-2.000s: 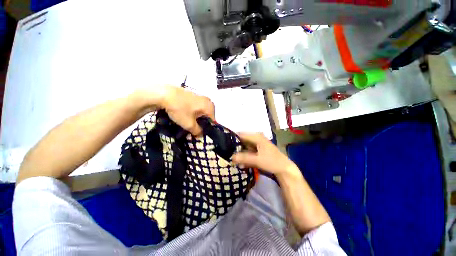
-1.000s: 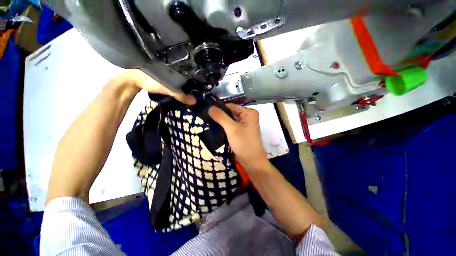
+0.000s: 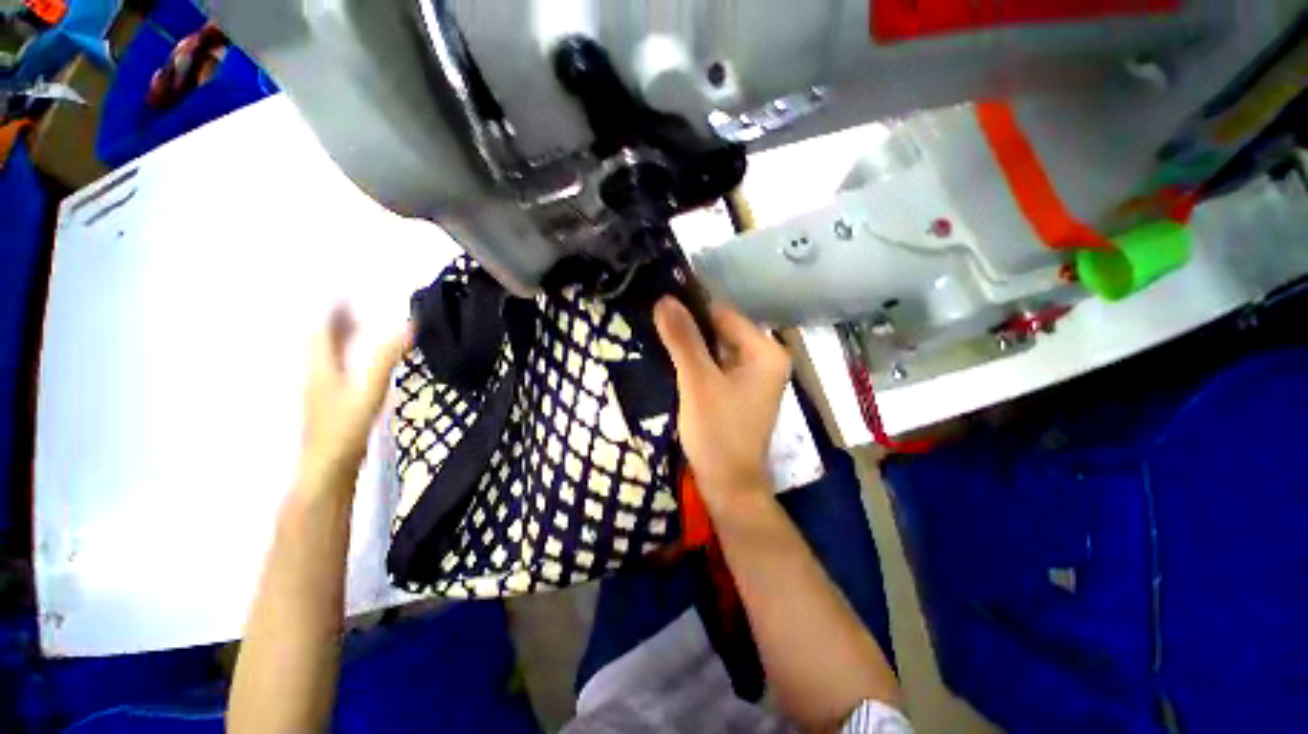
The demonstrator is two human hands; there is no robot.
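Note:
The patterned bag, dark with a cream lattice print and black straps, hangs from under the sewing machine head over the table's front edge. Its rim lies at the needle area, where the foot and needle are hard to make out. Orange-red lining shows at its right side. My right hand grips the bag's dark rim or strap just right of the needle area. My left hand is blurred, raised at the bag's left side with fingers apart, and appears to hold nothing.
The white table spreads left of the bag. The machine's lower arm runs right, with an orange band and green tube on the column. Blue bins stand at the right. Cluttered items lie at the upper left.
My left hand has come off the bag near the needle and moved left and down. My right hand still holds the rim. The bag went from my lap to under the machine head.

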